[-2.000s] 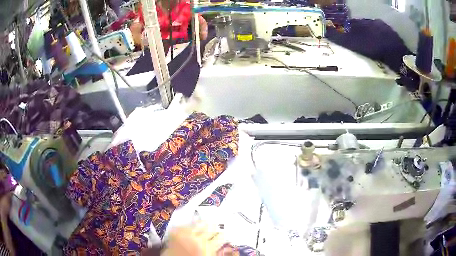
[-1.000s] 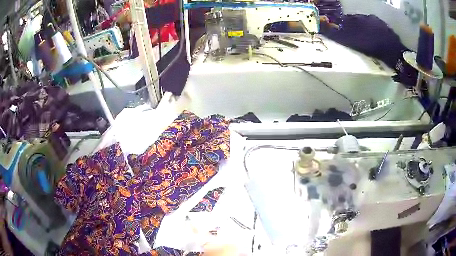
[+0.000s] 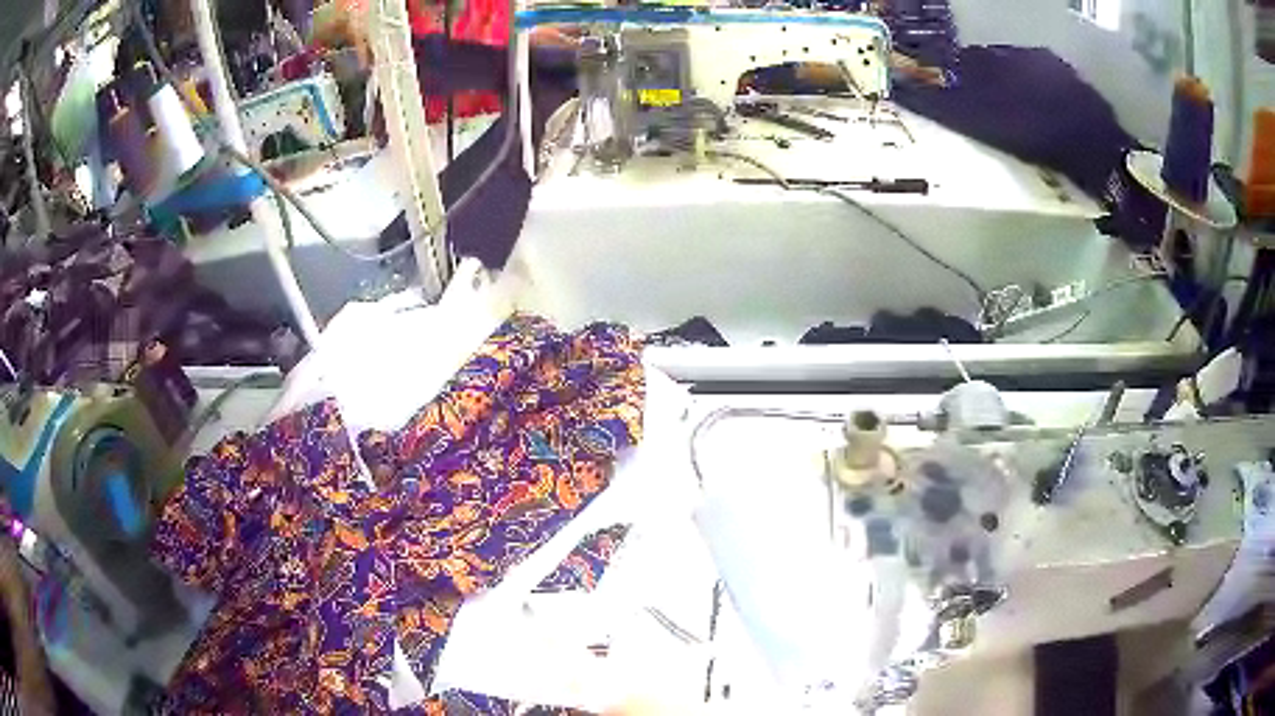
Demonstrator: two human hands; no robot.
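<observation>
Purple cloth with an orange floral print [image 3: 406,525] lies spread and creased on the left of the table. White sheet material [image 3: 406,357] shows behind it, and a small printed piece [image 3: 585,560] lies on white to its right. The cream-white sewing machine head [image 3: 1091,553] stands at the right. A blurred sliver of skin, which looks like my left hand [image 3: 636,709], shows at the bottom edge; its fingers and any grip are cut off. My right hand is not in view. The needle area is glared and unclear.
A neighbouring machine [image 3: 804,56] stands on a white table ahead, with a dark-handled tool [image 3: 895,185]. Another machine [image 3: 98,462] is at the left edge. A pole [image 3: 406,154] rises behind the cloth. Thread cones [image 3: 1189,140] stand at right. A person in red sits at the back.
The hand has moved right and down, from clearly visible to almost out of the picture. The view has shifted slightly right. The printed cloth lies nearly as before.
</observation>
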